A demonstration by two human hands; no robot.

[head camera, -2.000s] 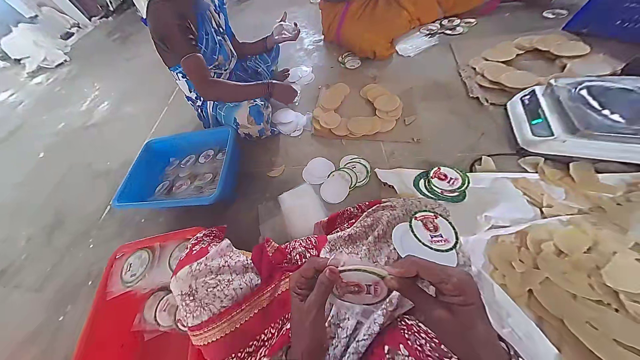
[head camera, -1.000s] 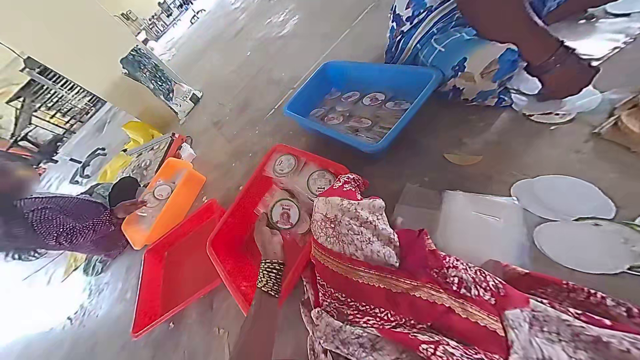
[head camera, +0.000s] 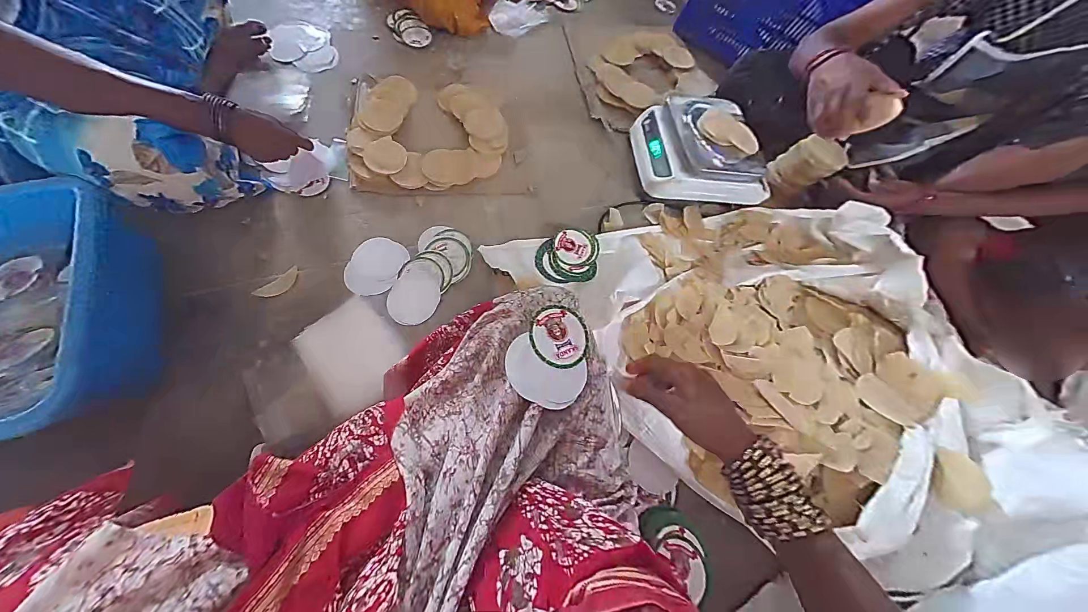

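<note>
My right hand (head camera: 693, 406), with patterned bangles on its wrist, is over the left edge of a heap of thin, round, tan discs (head camera: 790, 340) on white sheeting. Its fingers are curled; whether they grip anything cannot be told. My left hand is out of view. On the patterned red and white cloth over my lap lie white paper discs (head camera: 544, 382) and a round printed label with a green rim (head camera: 558, 337). More labels (head camera: 575, 248) sit on the sheeting's left corner. White and green-rimmed discs (head camera: 415, 291) lie on the floor beside clear plastic sheets (head camera: 350, 350).
A blue tub (head camera: 119, 297) with packed discs stands at left. A digital scale (head camera: 701, 153) holds tan discs at upper right, near a person's hands (head camera: 850, 89). Another person's hand (head camera: 268, 134) touches white discs at upper left. Tan discs ring a board (head camera: 425, 136).
Two seconds ago both my hands held a wrapped label; one second ago a hand was at a packed disc in the red tray. Now my right hand is at the tan heap. The view has swung.
</note>
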